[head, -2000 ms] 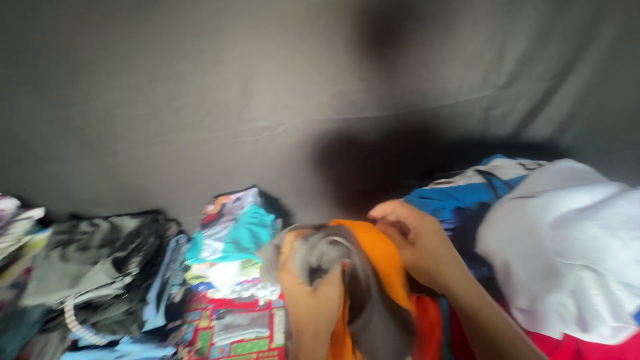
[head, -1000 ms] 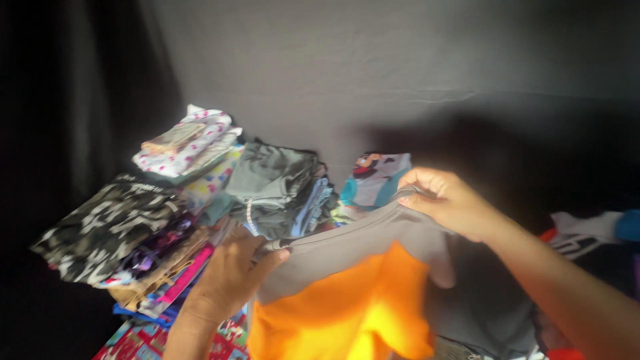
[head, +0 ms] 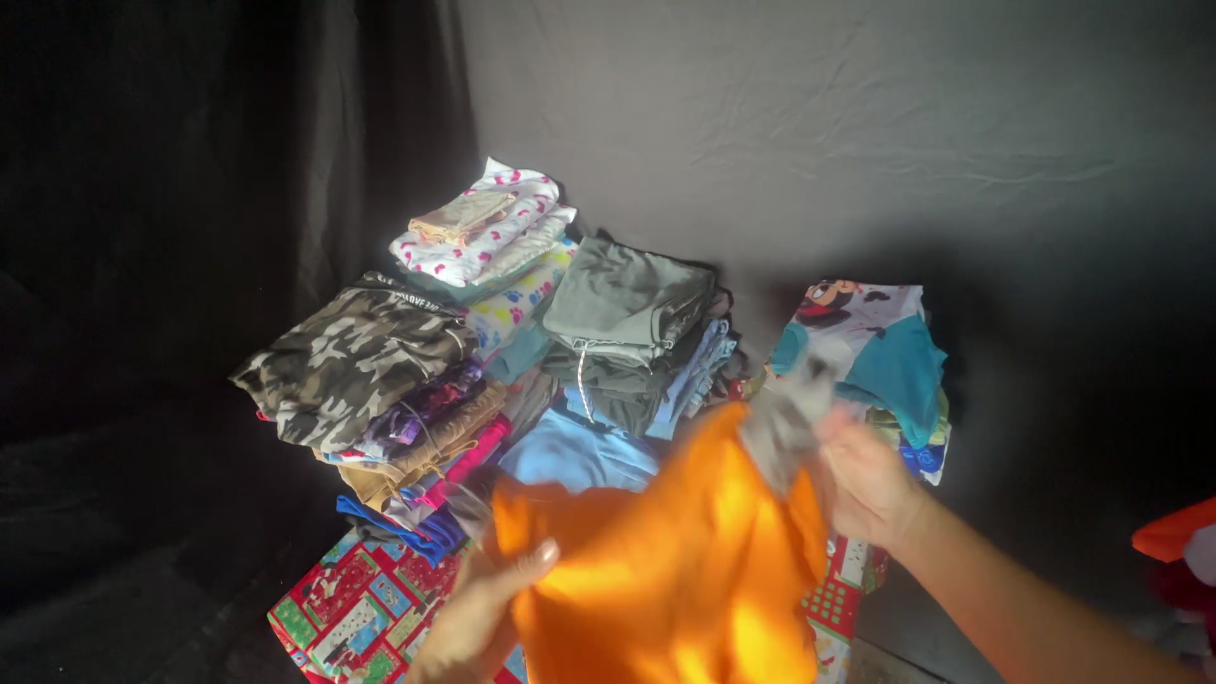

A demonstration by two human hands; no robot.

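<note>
An orange and grey garment (head: 665, 570) hangs between my hands at the lower centre, partly blurred. My left hand (head: 484, 598) grips its left edge, thumb on top. At its upper right, my right hand (head: 864, 475) pinches the grey part (head: 784, 427). Behind the garment lies folded light-blue cloth (head: 579, 451), partly covered. Just beyond my right hand is a folded white and teal garment with a cartoon print (head: 869, 332), on top of a small stack.
Folded camouflage clothing (head: 356, 356) tops the left stack. Grey folded clothes with a drawstring (head: 632, 294) form the middle stack; a white patterned cloth (head: 494, 223) lies behind. A red patterned cloth (head: 361, 598) is underneath. Orange fabric (head: 1178, 532) shows at the right edge. Dark drapery (head: 807, 123) hangs behind.
The garment was stretched out by its grey edge a second ago; now its orange part fills the front and the grey is bunched at my right hand. My left hand holds the orange part now.
</note>
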